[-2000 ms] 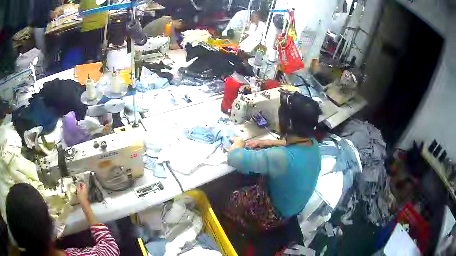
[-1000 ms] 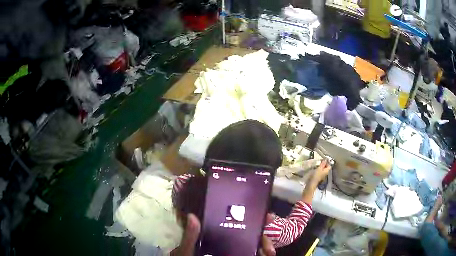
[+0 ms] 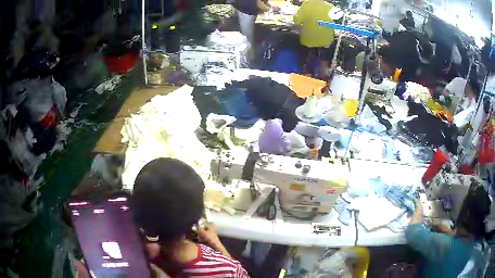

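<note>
A smartphone (image 3: 107,239) with a dark purple screen and a small white icon stands upright at the lower left in the head view. My left hand (image 3: 154,265) holds it low down, mostly cut off by the bottom edge. Fingers show at the phone's right edge and a bit of skin at its lower left edge. The palm is hidden behind the phone. No separate right hand can be made out.
A person in red-and-white stripes (image 3: 211,263) sits just right of the phone, at a sewing machine (image 3: 309,190). A person in teal (image 3: 442,251) works farther right. Cream cloth (image 3: 163,122) and dark cloth (image 3: 266,95) lie on the table. A yellow crate (image 3: 360,261) holds cloth below.
The phone was absent two seconds ago, then appeared at the lower middle. It is now farther left and lower. The view first turned left, then partly back right.
</note>
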